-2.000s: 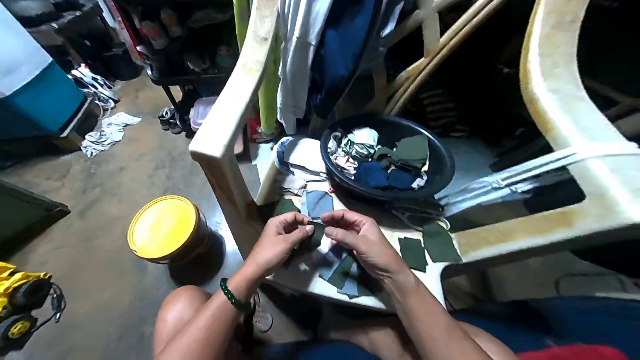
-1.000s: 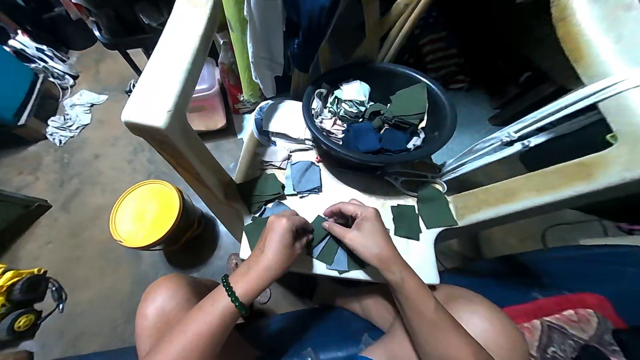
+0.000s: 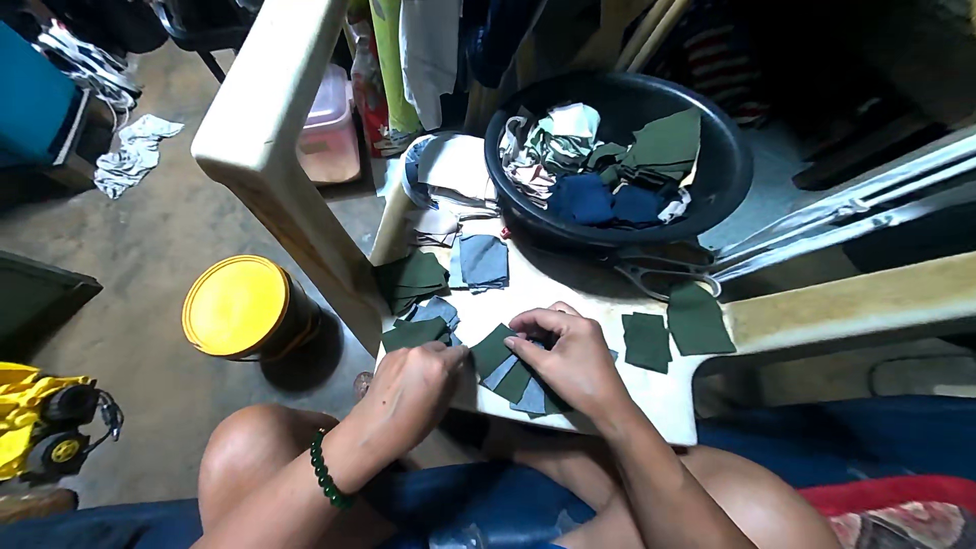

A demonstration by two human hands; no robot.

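My left hand (image 3: pixel 423 381), a green bead bracelet on its wrist, is at the dark green cloth pieces (image 3: pixel 415 333) near the front left of the white plastic chair seat (image 3: pixel 587 305); its fingertips are hidden, so its grip cannot be told. My right hand (image 3: pixel 560 351) has thumb and forefinger on a corner of a fanned row of green and grey-blue cloth pieces (image 3: pixel 499 353). Behind lie a grey-blue cloth stack (image 3: pixel 484 261) and a green stack (image 3: pixel 412 280). Two green pieces (image 3: pixel 646 341) lie to the right, beside scissors (image 3: pixel 663 274).
A black basin (image 3: pixel 618 229) of folded cloth scraps stands at the back of the seat. The chair's armrest (image 3: pixel 252 114) rises at left. A yellow-lidded bucket (image 3: pixel 238 306), a pink plastic container (image 3: pixel 329 137) and a yellow toy truck (image 3: pixel 46 419) are on the floor.
Two seconds ago my hands met over the front cloth pieces; now they are apart, the left at the green pieces on the left. The view has shifted closer over the seat.
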